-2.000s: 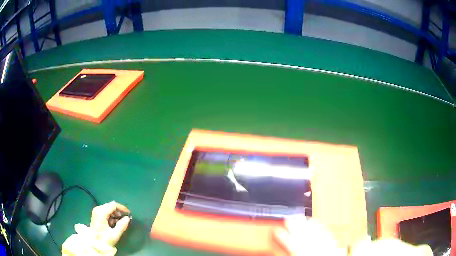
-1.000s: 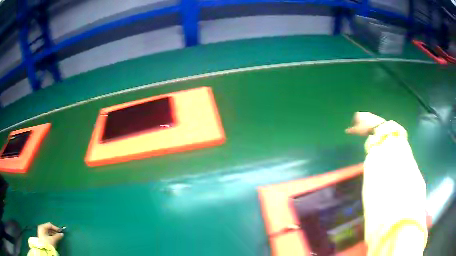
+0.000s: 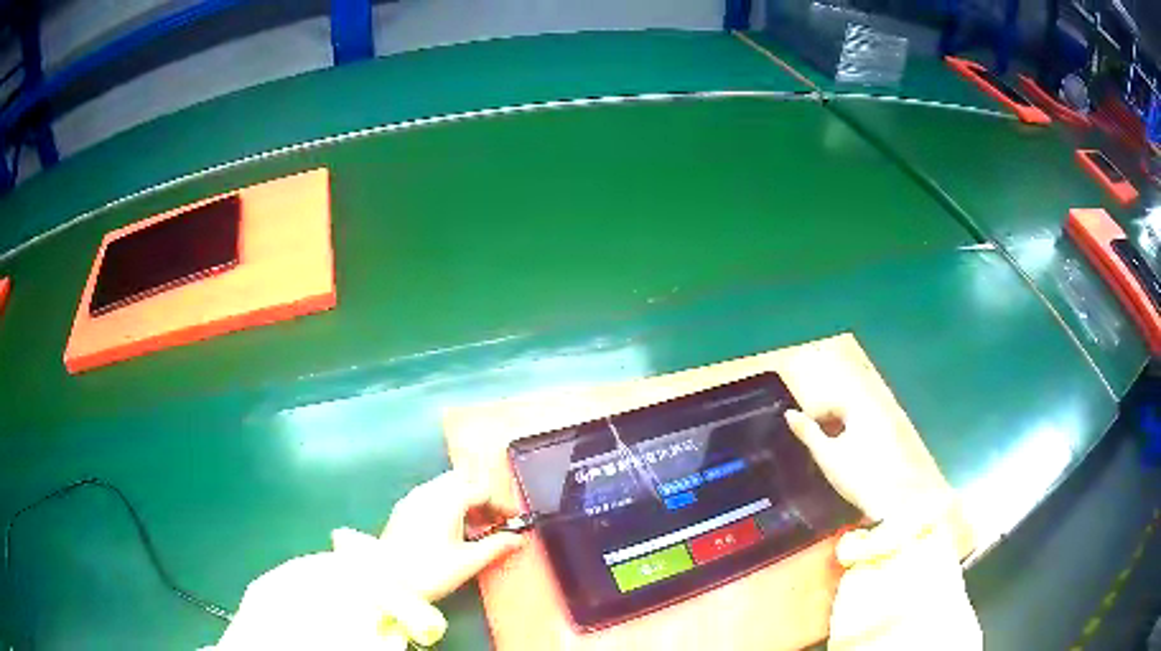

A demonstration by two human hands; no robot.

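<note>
A tablet (image 3: 675, 496) with a lit screen lies tilted on an orange foam pad (image 3: 891, 407) in front of me. The screen shows Chinese text, blue highlights and green and red blocks. My left hand (image 3: 439, 534) pinches a small dark cable plug (image 3: 500, 525) at the tablet's left short edge; the plug's tip meets the edge, but I cannot tell how far it is in. My right hand (image 3: 847, 464) holds the tablet's right edge, thumb near the upper right corner. Its other fingers are hidden.
Another dark tablet (image 3: 166, 254) lies on an orange pad (image 3: 287, 274) at the left. A thin black cable (image 3: 140, 534) loops at lower left. More orange pads (image 3: 1108, 261) with devices stand at the far right. A clear shiny stack (image 3: 873, 57) is at the back. Blue racking (image 3: 353, 32) stands behind.
The view has turned and moved closer to the lit tablet. My left hand has brought the plug to its left edge. My right hand has come down from over the bench onto its right edge.
</note>
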